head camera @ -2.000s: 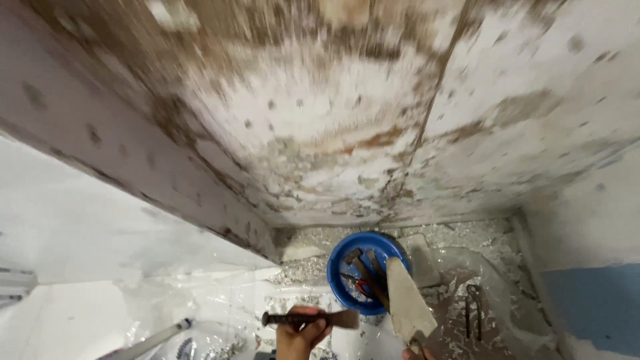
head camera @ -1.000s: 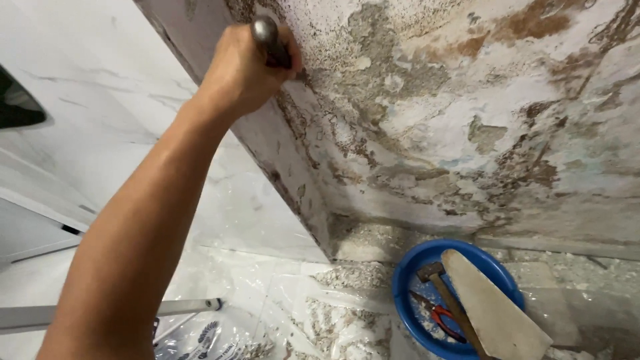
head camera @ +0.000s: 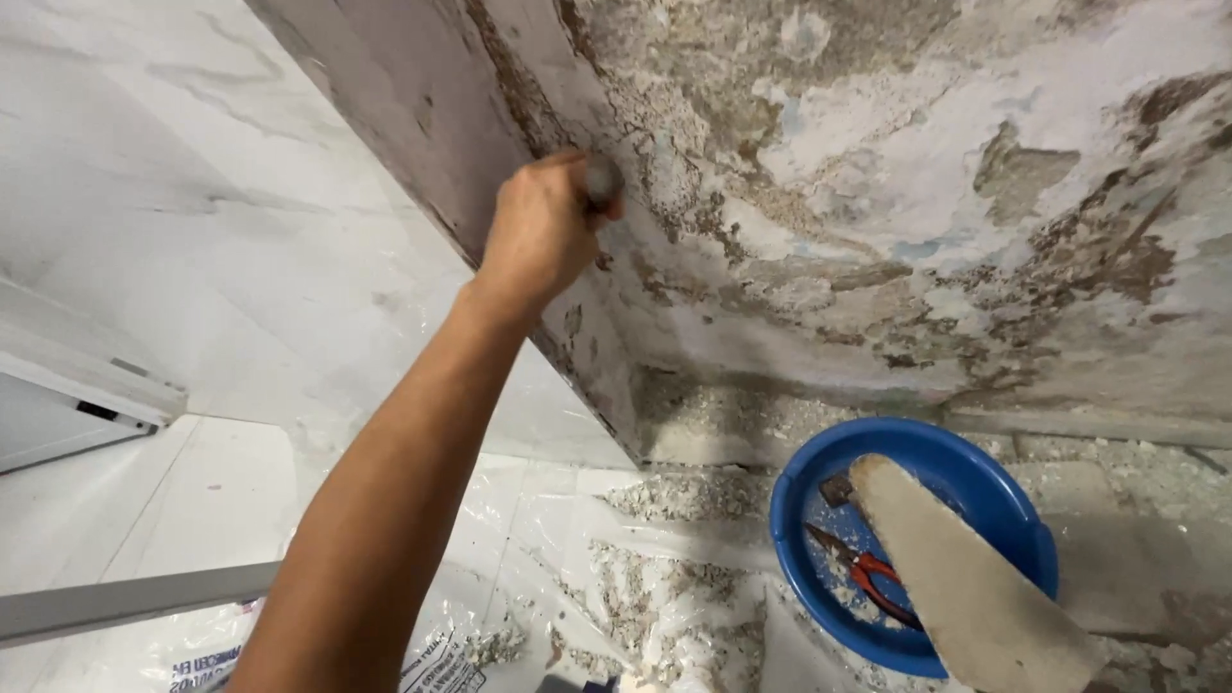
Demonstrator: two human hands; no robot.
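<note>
My left hand (head camera: 549, 226) is raised to the peeling plaster wall (head camera: 818, 221), near the inner corner. It is closed around a dark-handled tool with a rounded metal butt (head camera: 603, 181); the working end is hidden behind the hand. At the lower right, a blue plastic basin (head camera: 784, 534) sits on the floor. In it lie red-handled pliers (head camera: 871, 573) and a tool with a rusty metal head (head camera: 835, 489), partly covered. A pale, flat, tapering trowel-like blade (head camera: 972, 577) slants across the basin and past its rim. My right hand is out of view.
White marbled panelling (head camera: 241, 192) meets the edge of the damaged wall at the left. Plastic sheeting (head camera: 539, 568) strewn with plaster crumbs (head camera: 693, 496) covers part of the floor. A grey metal bar (head camera: 135, 602) crosses the lower left, near a light door or panel (head camera: 58, 423).
Two seconds ago my left hand held a flat-bladed scraper low, beside the basin; it has risen to the wall. Fingers seen then at the pale blade's lower end are out of view. The view has shifted.
</note>
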